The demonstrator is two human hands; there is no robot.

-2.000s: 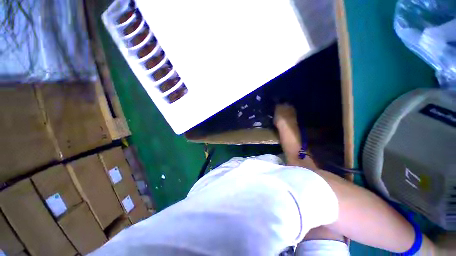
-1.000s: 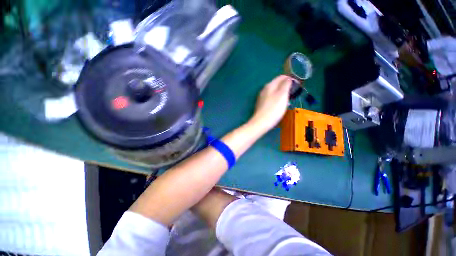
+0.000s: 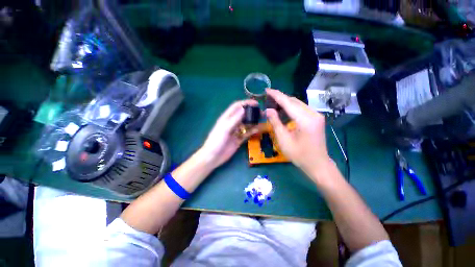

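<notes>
My left hand (image 3: 225, 133), with a blue band on the wrist, holds a small black housing (image 3: 252, 114) upright between thumb and fingers. My right hand (image 3: 299, 128) is just right of it, fingers bent; a dark part seems to show between its fingertips, but blur hides the detail. Both hands are above the orange fixture (image 3: 257, 155), which has dark cutouts and is partly covered by my right hand. A pile of small white and blue pieces (image 3: 259, 190) lies in front of the fixture on the green mat.
A grey vented fan (image 3: 127, 167) with a red lit switch stands at left. A tape roll (image 3: 257, 84) lies behind the fixture. A silver metal machine (image 3: 341, 75) stands behind at right. Blue-handled cutters (image 3: 408, 177) and a black cord lie at right.
The view has turned from a carton below to the bench. My left hand has come back from near the tape roll with a black housing. My right hand has come up beside it.
</notes>
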